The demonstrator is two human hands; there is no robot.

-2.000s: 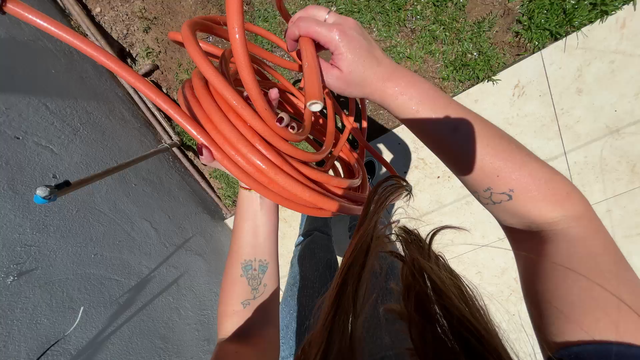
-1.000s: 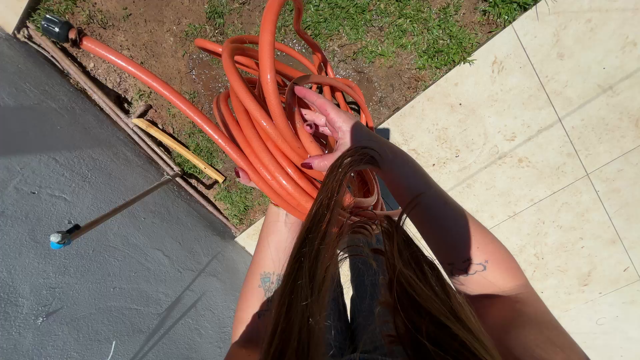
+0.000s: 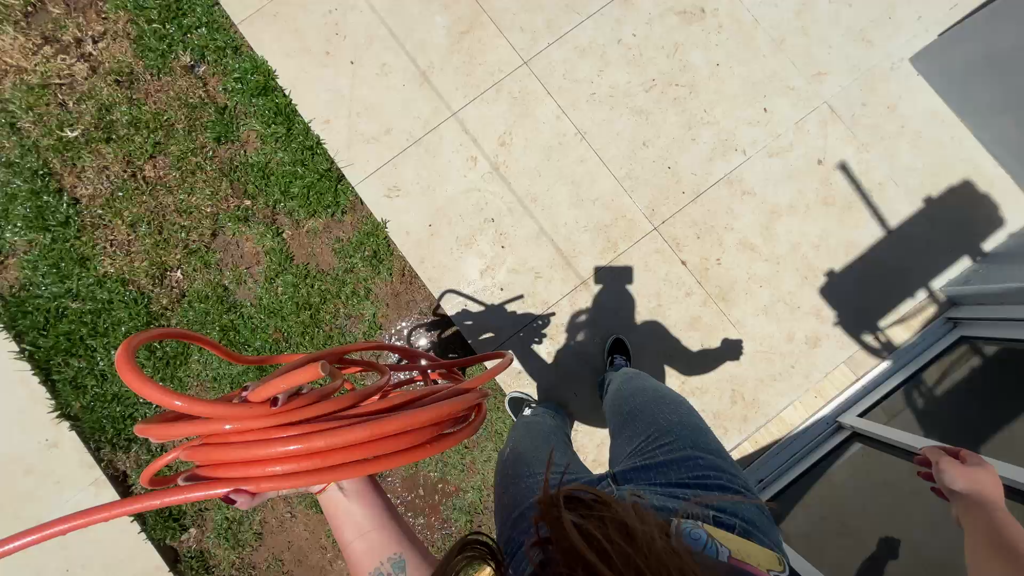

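Observation:
An orange garden hose lies in loose loops across my left hand, at the lower left. Fingertips with dark nails show between the upper loops beside a cut hose end, and the coil hides most of the palm. One length of hose runs off the left edge of the view. My right hand is at the far right, away from the hose, its fingers curled in front of a framed glass door; nothing is seen in it.
Pale stone tiles lie ahead, beside patchy grass and wet soil. The glass door's light frame stands at the lower right. Shadows of my body and of an object on legs fall on the tiles. My feet are on the paving's edge.
My right hand has left the hose and is now far to the right. The coil remains on my left hand. The view has turned towards the tiles and door.

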